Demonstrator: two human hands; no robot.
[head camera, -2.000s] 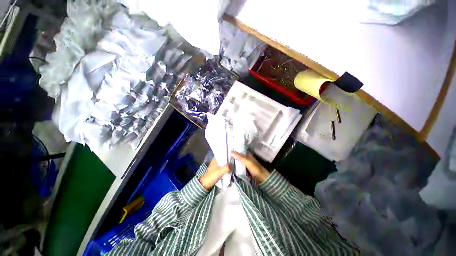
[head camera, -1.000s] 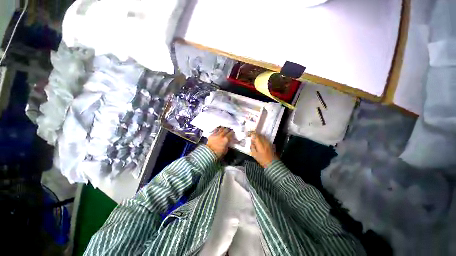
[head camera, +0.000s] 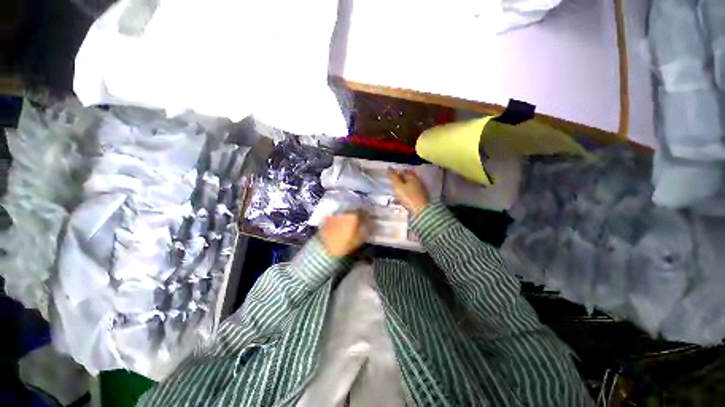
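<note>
The white compartment tray lies in front of me, partly covered by my hands and by white wrap. My left hand is curled at the near left part of the tray, against the wrap; it is blurred, and its fingertips are hidden. My right hand reaches over the far right part of the tray, fingers bent down at the wrap's right end. I cannot tell whether either hand grips the wrap.
Shiny bagged parts fill a shallow box left of the tray. Wrapped pieces lie further left, with mounds at right. A curled yellow sheet hangs by a black clip behind the tray.
The upright white wrap came down onto the tray. In the last second my right hand moved to the tray's far side. The view has shifted, and the yellow sheet looks larger.
</note>
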